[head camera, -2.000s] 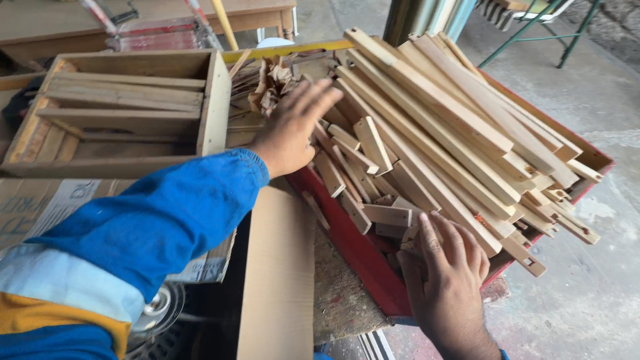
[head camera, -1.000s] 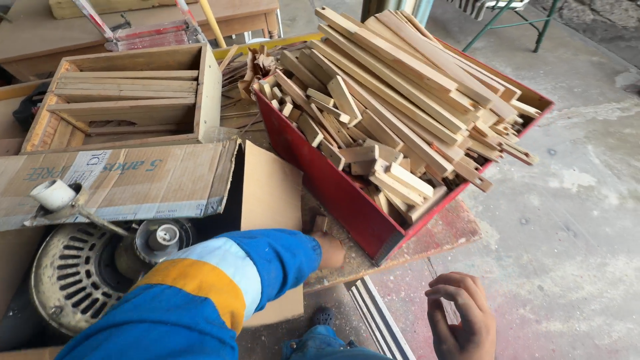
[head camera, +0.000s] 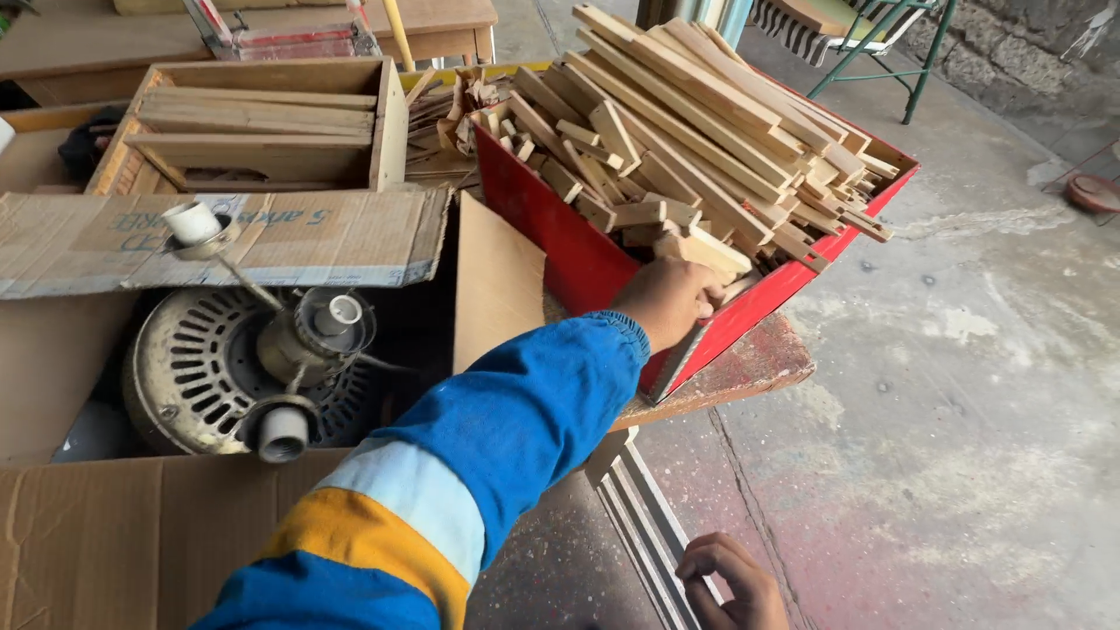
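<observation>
My left hand (head camera: 669, 297), in a blue sleeve with pale and orange bands, reaches into the near corner of a red box (head camera: 560, 223). Its fingers are curled at a short pale wood block (head camera: 704, 252); whether they grip it is hard to tell. Long wooden strips (head camera: 700, 114) lie stacked over the right part of the box, some jutting past its rim. Short wood offcuts (head camera: 615, 136) fill the left part. Low at the bottom right, my right hand (head camera: 731, 582) hangs over the floor with curled fingers and nothing visible in it.
A cardboard box (head camera: 83, 525) at left holds a metal fan motor (head camera: 201, 367) with lamp sockets. Behind it stands a wooden crate (head camera: 392, 131) with slats. The red box rests on a worn wooden bench (head camera: 761, 359). A green-framed chair (head camera: 919, 83) stands at the far right.
My left hand has moved from the bench top, beside the red box, up into the box's near corner. Two seconds ago both hands were at the wood pile; my right hand has since come away from it.
</observation>
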